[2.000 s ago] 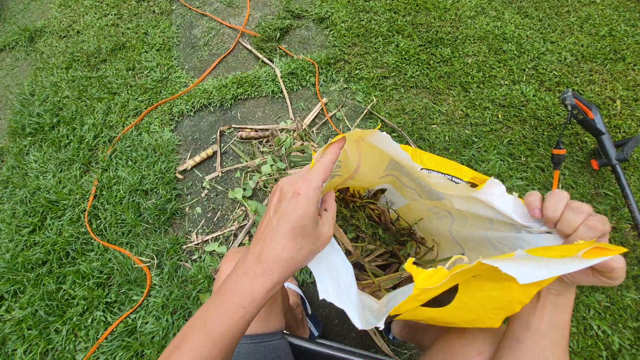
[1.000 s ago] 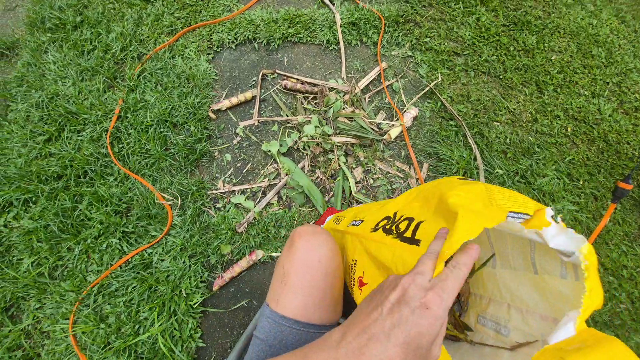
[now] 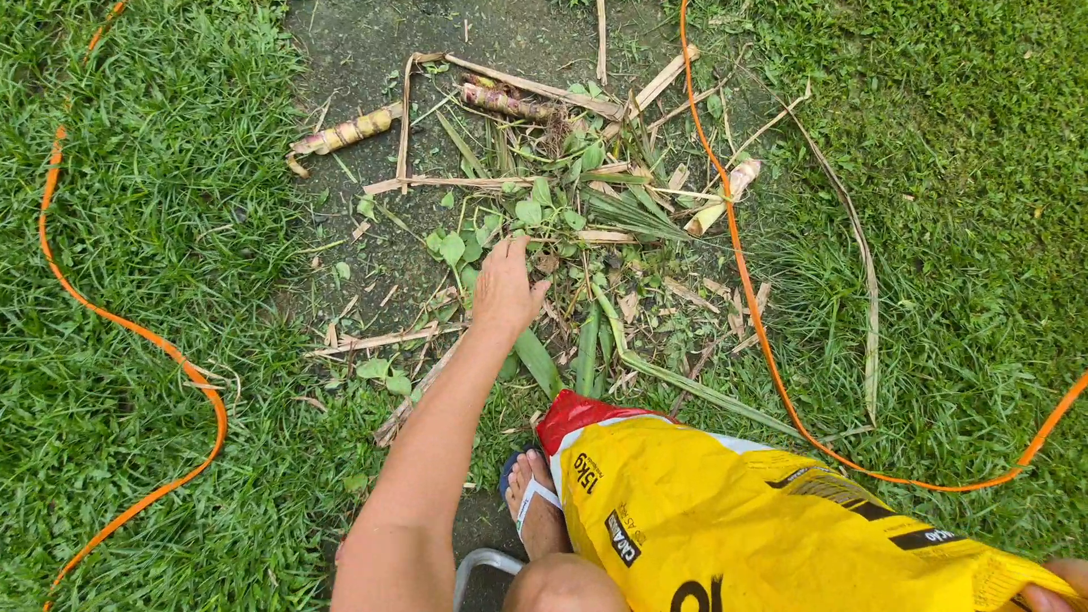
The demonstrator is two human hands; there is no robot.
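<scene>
My left hand (image 3: 507, 285) reaches down to a loose pile of green leaves (image 3: 544, 212) and dry stalk pieces on the dark paving. Its fingertips are at the leaves; whether they grip any is hidden. At the lower right edge my right hand (image 3: 1054, 586), mostly out of frame, holds the rim of a yellow plastic sack (image 3: 722, 493) with a red bottom end. The sack lies slanted beside my knee, its mouth out of view. Thick ringed stalk pieces lie at the pile's far side, one at the left (image 3: 353, 130) and one at the right (image 3: 727, 197).
An orange cord (image 3: 153, 336) winds over the grass at the left. Another stretch of orange cord (image 3: 748, 289) crosses the pile's right side and runs past the sack. My sandalled foot (image 3: 537, 501) stands by the sack, near a grey metal tube (image 3: 480, 561).
My left hand has gone from the sack's opening to the leaf pile. The sack, earlier held wide by both hands, now leans right with only my right hand seen on it. The view has shifted.
</scene>
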